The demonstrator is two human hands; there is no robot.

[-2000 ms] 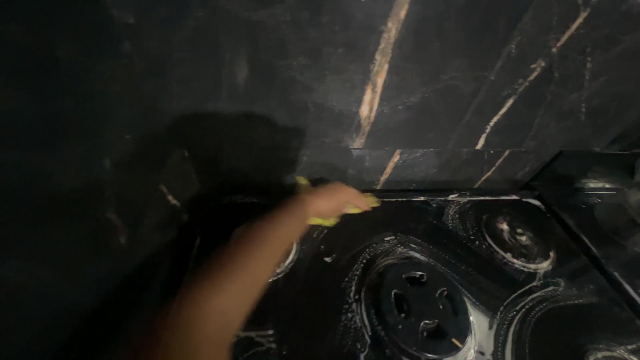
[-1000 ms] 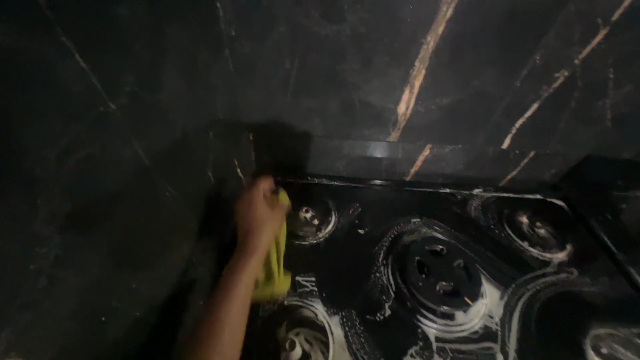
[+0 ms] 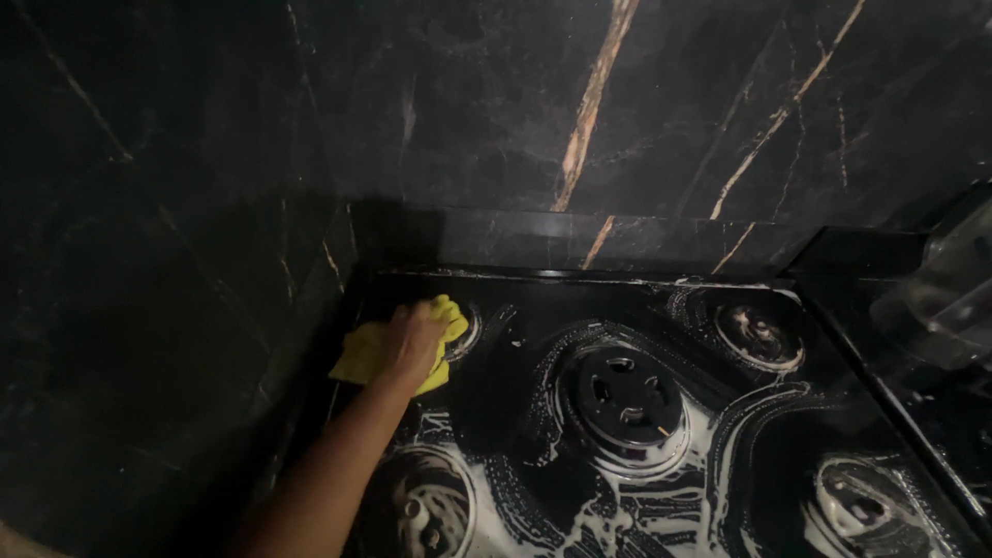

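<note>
My left hand (image 3: 415, 337) reaches in from the lower left and presses a yellow cloth (image 3: 360, 356) on the back left of a black gas cooktop (image 3: 500, 387). Part of the cloth is bunched up at its fingers; the rest spreads to the left. Just right of the cloth, the rim of the back left burner (image 3: 470, 333) shows, the rest of it covered. White suds streak the cooktop, thickest around the centre burner (image 3: 629, 395) and the front left burner (image 3: 430, 511). No grates sit on the burners. My right hand is out of view.
A black stone wall (image 3: 480, 116) with tan veins rises behind the cooktop, and a dark wall (image 3: 155, 256) stands close on the left. A clear, blurred container (image 3: 949, 287) is at the right edge. A skin-toned patch shows at the lower left corner.
My left hand, holding the cloth, went from the back edge to the left edge, then came onto the back left burner area. The cloth now lies more spread out. The clear container has come into view.
</note>
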